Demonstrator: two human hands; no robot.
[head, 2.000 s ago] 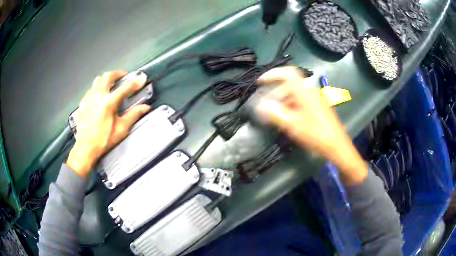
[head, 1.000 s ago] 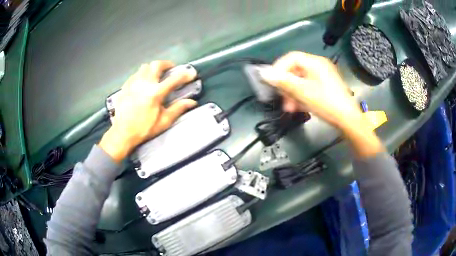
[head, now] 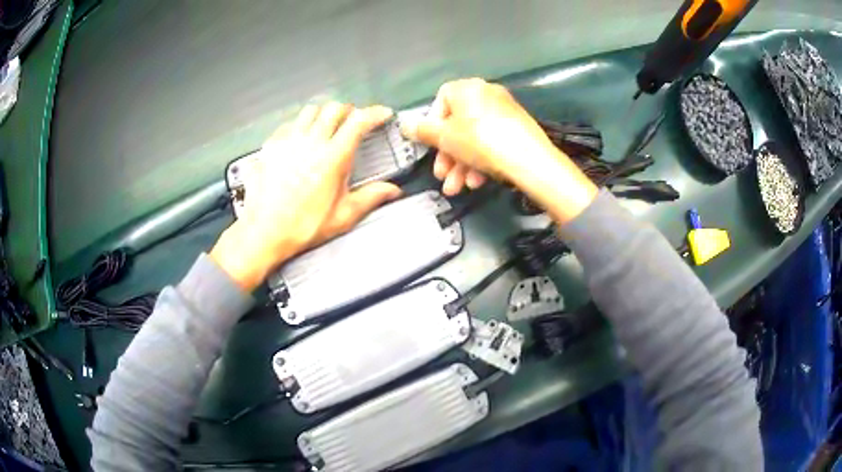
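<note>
Several light-grey charger units lie slanted in a row. My left hand (head: 309, 184) lies over the farthest charger unit (head: 377, 159), fingers and thumb gripping its sides. My right hand (head: 485, 138) is at that unit's right end, fingertips pinching a small grey end cover (head: 415, 123) against it; the hand hides part of it. Three more units (head: 369, 258), (head: 371, 347), (head: 395, 426) lie nearer me. Two loose end covers, one near the third unit's right end (head: 497, 345) and one farther right (head: 535, 298), lie on the bench.
Black output cords (head: 545, 249) lie right of the units, coiled mains cords (head: 102, 290) left. An orange-black screwdriver (head: 688, 46) hangs upper right. Beyond are a dark plug dish (head: 715, 124), a screw dish (head: 778, 192), a parts tray (head: 808, 111), a yellow bottle (head: 708, 245) and a blue bin (head: 803, 313).
My right hand has moved left with the grey piece, from above the cords to the farthest unit's right end. My left hand stays on that unit. The whole view has shifted.
</note>
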